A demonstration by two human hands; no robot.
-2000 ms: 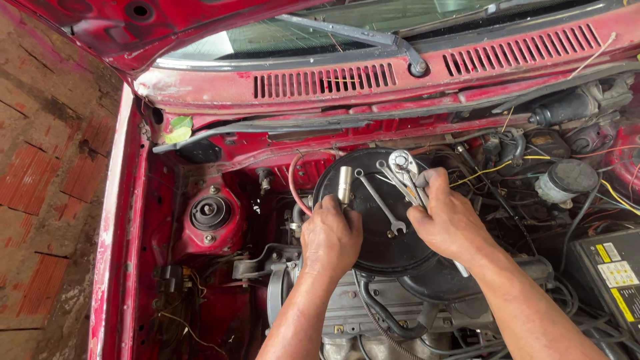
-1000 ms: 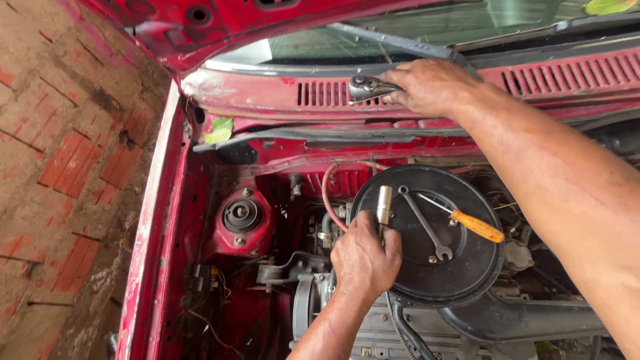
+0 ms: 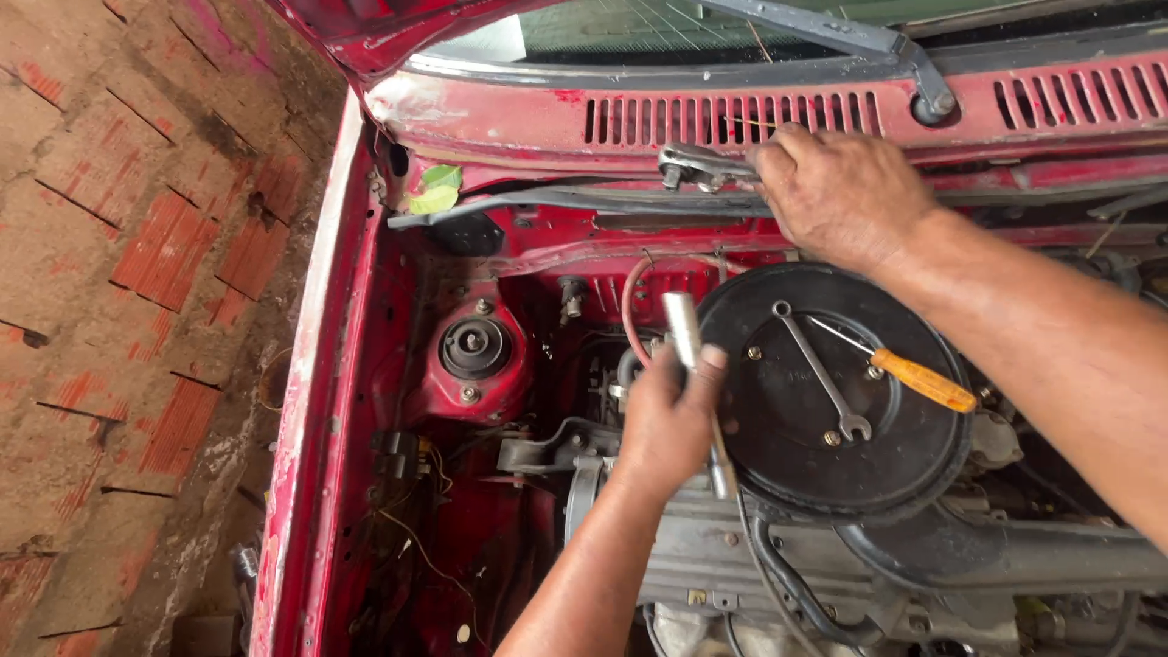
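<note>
My left hand (image 3: pixel 671 415) grips a shiny metal socket with extension (image 3: pixel 682 324), held upright beside the left edge of the black round air filter cover (image 3: pixel 757 438). My right hand (image 3: pixel 844 196) holds a ratchet wrench (image 3: pixel 703 168) by its handle, the head pointing left over the cowl vent slots (image 3: pixel 639 120). On the cover lie a combination wrench (image 3: pixel 817 370) and a screwdriver with an orange handle (image 3: pixel 922 379). Part of the ratchet's handle is hidden in my right hand.
The red strut tower (image 3: pixel 470 360) is left of the engine (image 3: pixel 684 547). A wiper arm (image 3: pixel 917 73) sits above the cowl, and green leaves (image 3: pixel 436 190) lie at its left corner. The red fender edge (image 3: pixel 306 392) runs along a brick wall (image 3: pixel 164 246).
Two seconds ago both hands were over the air filter cover with tools; my right hand has since moved up to the cowl with the ratchet. The screwdriver shows on the cover one second ago and now.
</note>
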